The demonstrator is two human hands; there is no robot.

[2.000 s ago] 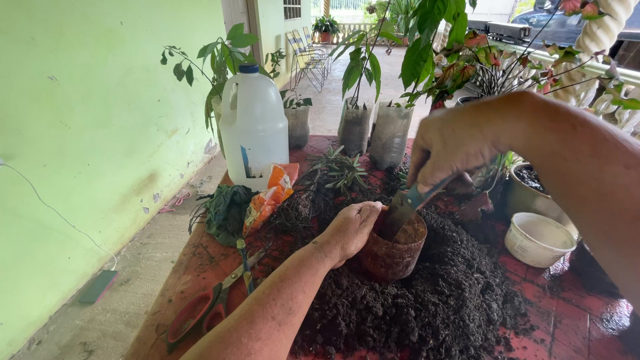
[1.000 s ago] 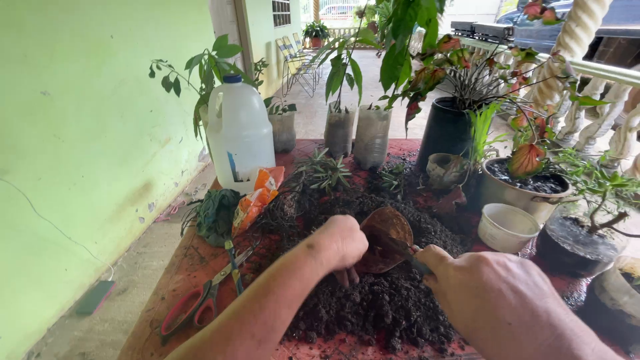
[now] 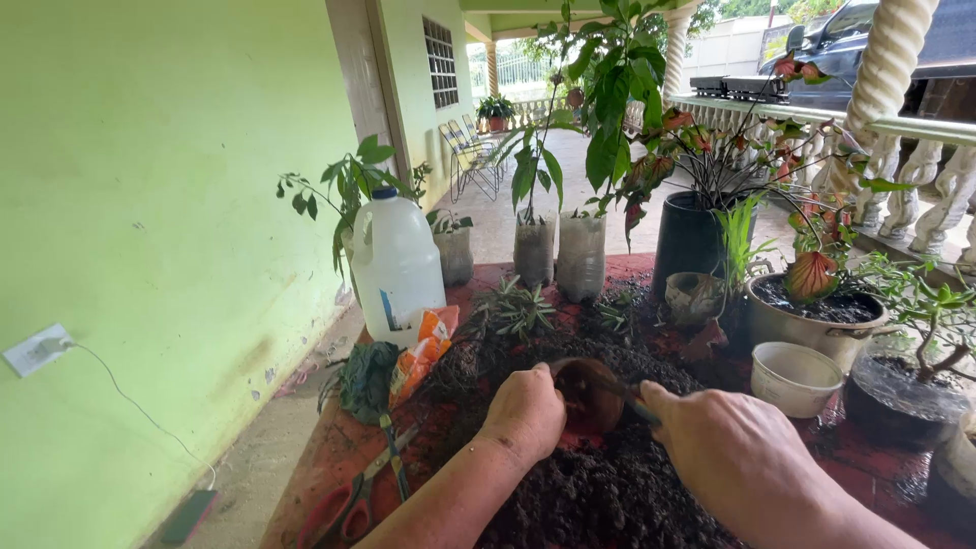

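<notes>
My left hand (image 3: 528,412) grips the rim of a round reddish-brown pot (image 3: 598,408), tipped on its side over dark soil (image 3: 602,496) on the red table. My right hand (image 3: 720,431) is closed around the handle of a tool (image 3: 639,400), perhaps a trowel, whose blade end reaches to the pot's mouth. How far the blade goes inside is hard to tell. Loose soil lies under and around the pot. Just behind it, uprooted small plants (image 3: 520,309) rest on the soil.
Scissors (image 3: 358,496), a dark green bundle (image 3: 367,381), an orange packet (image 3: 423,354) and a white plastic jug (image 3: 398,267) stand or lie at left. A white tub (image 3: 797,377), a planted metal pot (image 3: 816,313) and a black pot (image 3: 690,240) are at right. Bottle planters (image 3: 582,259) line the back.
The pot, upright two seconds ago, is tipped on its side. My right hand with the tool has come down from above the pot to its right side. My left hand stays at the rim.
</notes>
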